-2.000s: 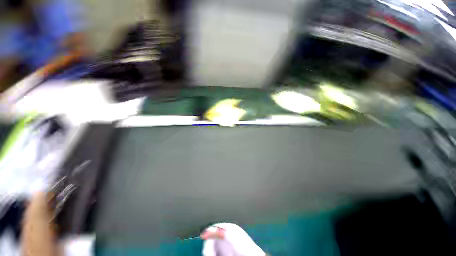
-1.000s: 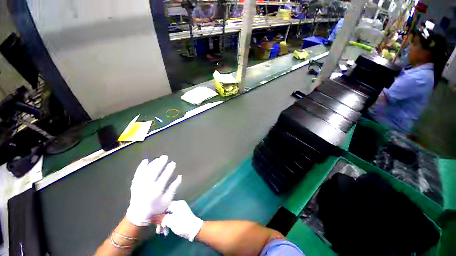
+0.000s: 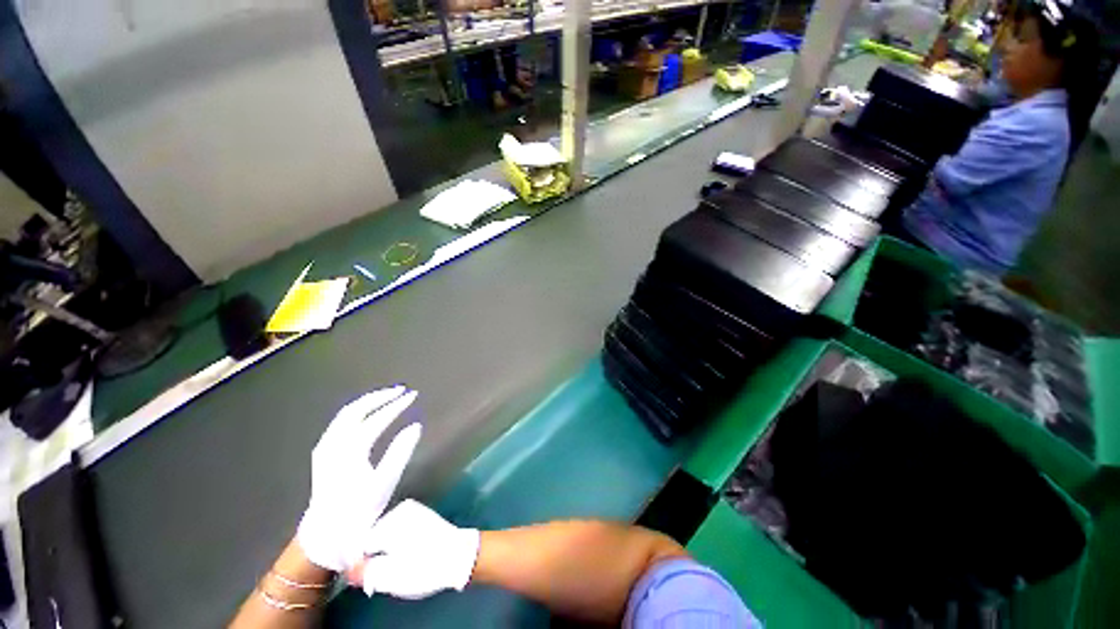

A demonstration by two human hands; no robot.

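My left hand (image 3: 354,485), in a thin white glove, is raised over the near part of the grey conveyor belt (image 3: 491,313) with its fingers apart and nothing in it. Two thin bracelets show on its wrist. My right hand (image 3: 418,549), also in a white glove, is closed at the base of the left glove and holds its cuff near the thumb side. The right fingertips are partly hidden behind the left hand.
Glossy black cases or trays (image 3: 749,246) are stacked at right. Green cartons (image 3: 768,430) hold black parts and clear plastic. A person in blue (image 3: 1001,178) stands at far right. Yellow slips (image 3: 311,305) lie on the far ledge. A small white item (image 3: 735,162) is on the belt.
The view has swung from a blurred look at the belt to the right-hand stacks. Since one second ago, my hands stay together and have shifted slightly. A white item now shows on the far belt.
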